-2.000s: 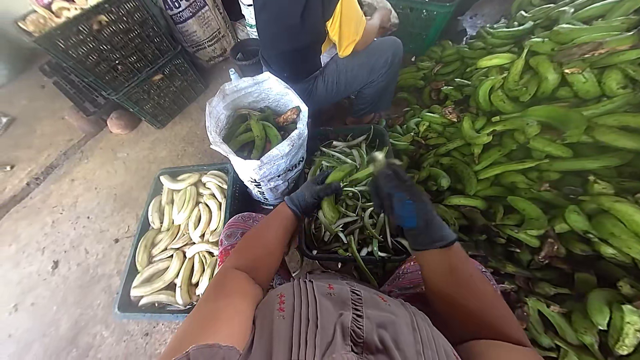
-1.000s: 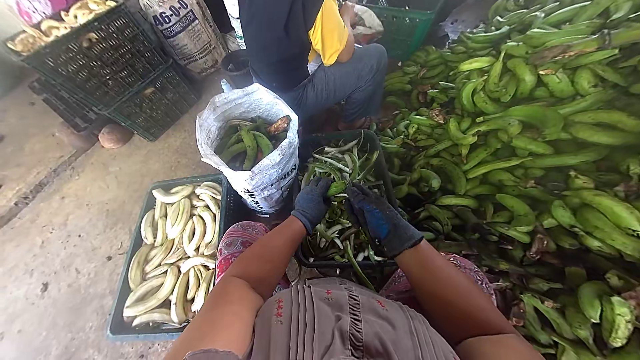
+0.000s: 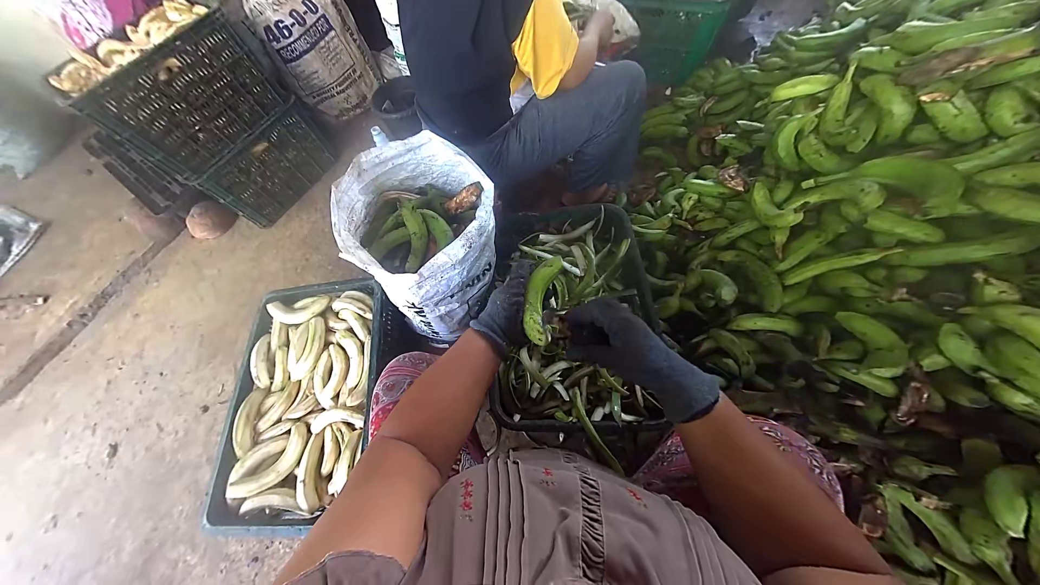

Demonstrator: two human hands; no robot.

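Both my hands wear dark gloves and are over a black plastic crate [image 3: 642, 268] of green and white peel strips [image 3: 561, 378]. My left hand [image 3: 505, 307] holds a green, unpeeled banana or plantain [image 3: 539, 301], standing nearly upright. Close to the fruit's lower end is my right hand [image 3: 621, 345], its fingers curled; whether something is in them cannot be seen. Left of the crate stands a white woven sack [image 3: 431, 296] with green fruit and peels inside. Peeled pale fruit [image 3: 280, 467] fills a shallow tray [image 3: 236, 431] by my left knee.
A large heap of green bananas or plantains [image 3: 853, 268] covers the floor at the right. Another person [image 3: 552, 106] sits just beyond the crate. Stacked black crates [image 3: 195, 106] with pale fruit, a printed sack [image 3: 313, 57] and a dark bucket [image 3: 396, 101] are at the back left.
One second ago both hands were low in the peel crate; now my left hand holds a whole green fruit up above the peels, with my right hand beside it.
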